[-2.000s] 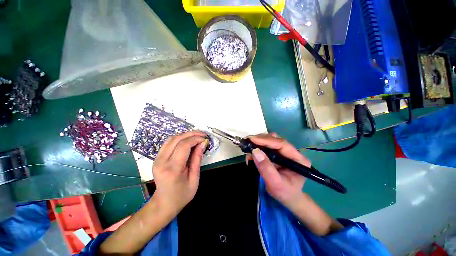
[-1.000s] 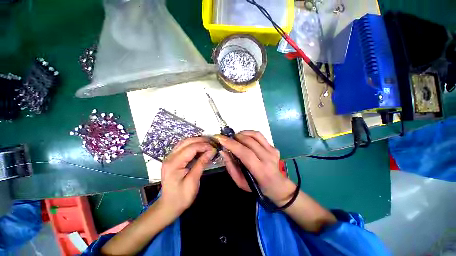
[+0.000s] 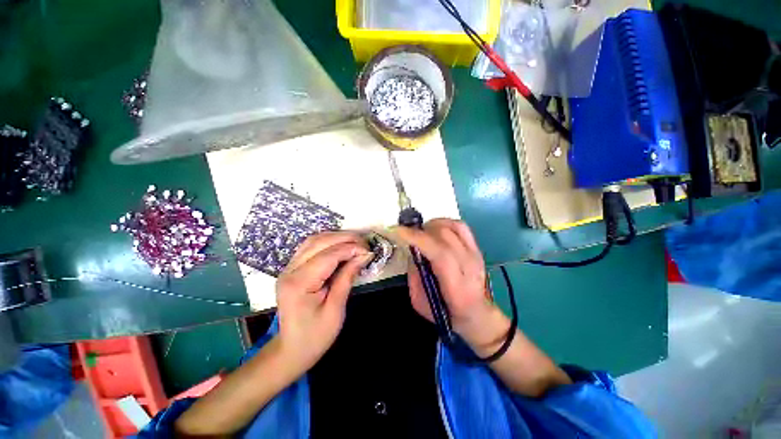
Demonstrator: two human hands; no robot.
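The dark PCB panel (image 3: 283, 225) with silvery spots lies tilted on the white sheet (image 3: 342, 182). My left hand (image 3: 318, 279) is at the panel's right lower side, its thumb and fingertips pinched together; what they hold is too small to tell. My right hand (image 3: 454, 273) holds the black soldering iron (image 3: 430, 287), its thin metal tip pointing up the sheet toward the tin. A small round silvery thing (image 3: 377, 255) lies between the two hands near the sheet's front edge; what it is cannot be told. A thin solder wire (image 3: 163, 292) runs from the left toward the sheet.
Loose red and white components (image 3: 165, 231) lie left of the sheet. The translucent hood (image 3: 231, 81) and round tin (image 3: 402, 96) stand behind it. The yellow tray (image 3: 415, 39) is at the back, the blue soldering station (image 3: 628, 103) at right. An orange bin (image 3: 120, 377) sits below bench level.
My right hand has turned the iron from slanting left to pointing away from me. It met my left fingertips a second ago and now sits slightly apart. The view has shifted slightly.
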